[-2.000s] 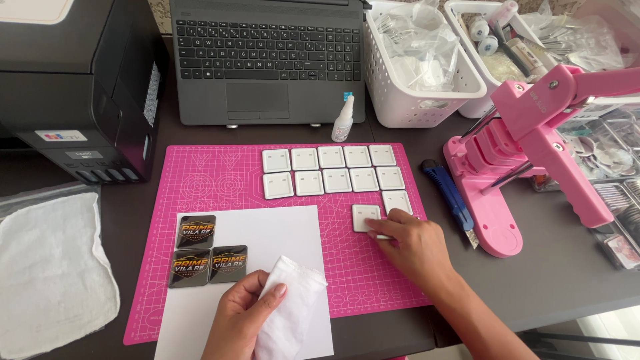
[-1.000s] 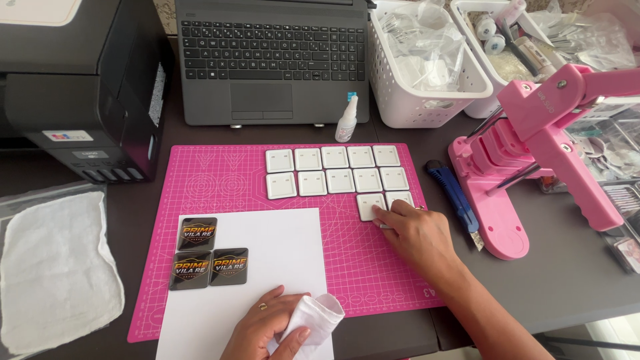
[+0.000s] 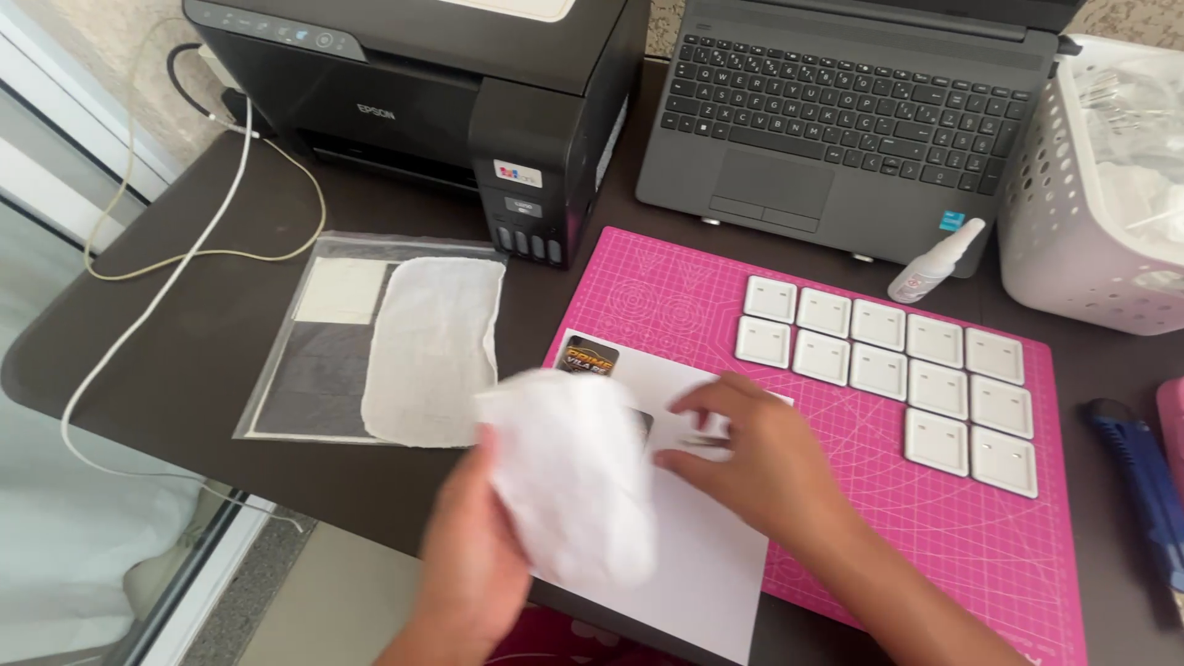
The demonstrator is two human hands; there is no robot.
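My left hand holds a white cloth, blurred, over the left part of a white paper sheet. Just right of the cloth, my right hand is curled above the sheet, thumb and fingertips close around something small and dark that is too blurred to name. A black square piece with printed lettering lies at the sheet's upper left corner; another shows partly between cloth and hand. Several white square pieces with raised rims stand in rows on the pink cutting mat.
Behind the mat are a laptop, a small white bottle and a white basket of bagged items. A black printer stands at the back left, a plastic bag with white cloth before it. At right lies a blue box cutter.
My right hand has left the white squares and moved left, over the paper. My left hand has lifted the cloth beside it. The view has swung left.
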